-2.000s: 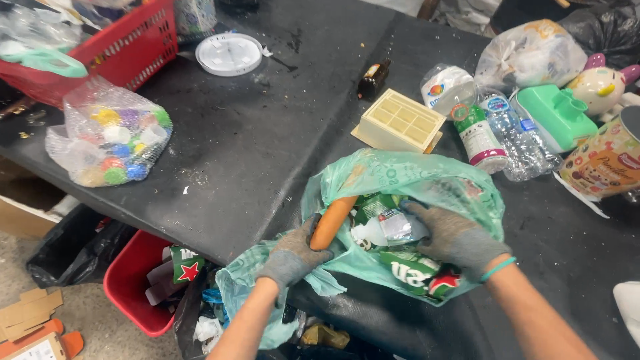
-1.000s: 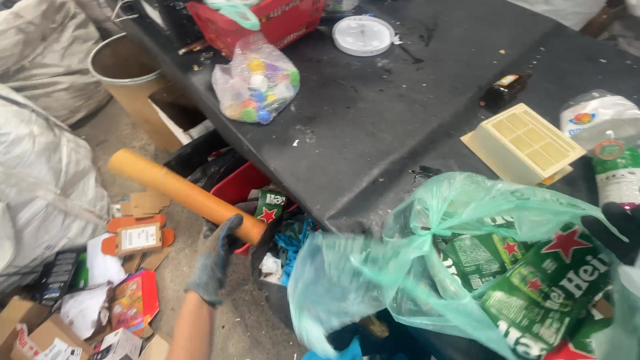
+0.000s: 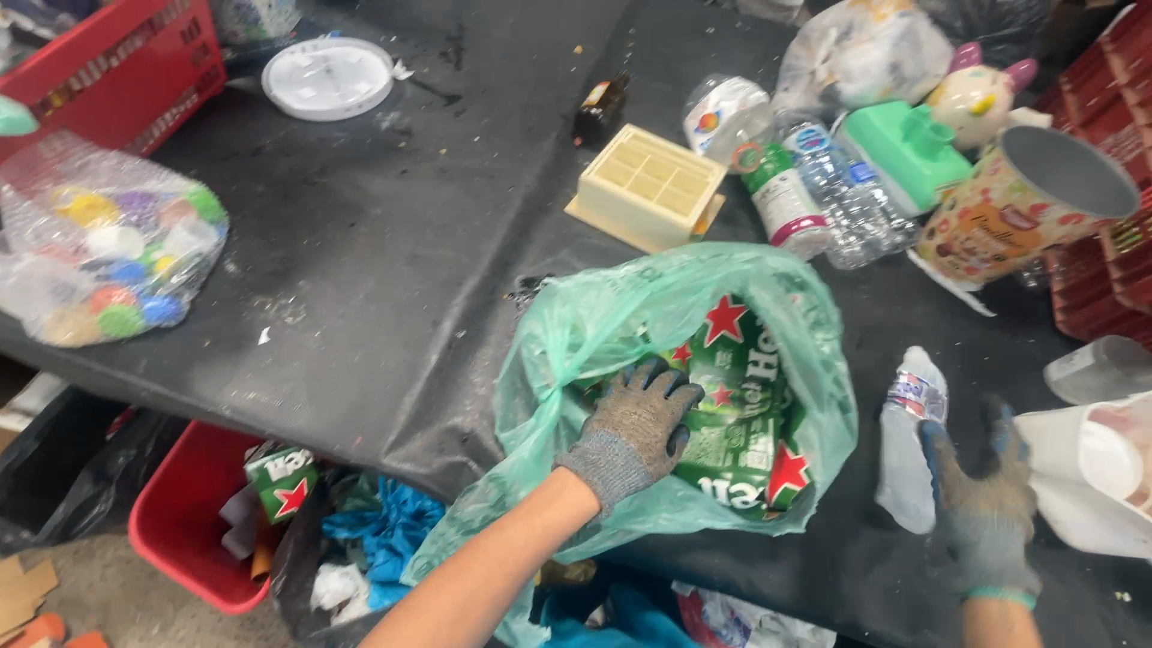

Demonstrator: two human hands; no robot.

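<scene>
A thin green plastic bag [image 3: 549, 360] lies open on the black-covered table, holding green Heineken cardboard packaging [image 3: 729, 405]. My left hand [image 3: 634, 427], in a grey-brown knit glove, rests in the bag's mouth on the packaging, its fingers spread. To the right of the bag, a crumpled clear plastic bottle [image 3: 911, 441] lies on the table. My gloved right hand [image 3: 985, 490] is right beside that bottle, fingers apart, and does not grip it. A white plastic container [image 3: 1080, 477] is just to the right of this hand.
Bottles [image 3: 787, 202], a cream plastic filter [image 3: 652, 184], a green plastic container [image 3: 904, 153] and a printed tub [image 3: 1021, 207] stand behind. A bag of caps [image 3: 117, 243], a white lid [image 3: 328, 78] and a red basket [image 3: 171, 72] are left. Below is a red bin [image 3: 189, 513].
The orange-brown tube that my left hand held out over the red bin has left that hand, which is now in the green bag. My right hand has moved right, out of the bag, beside a crumpled bottle.
</scene>
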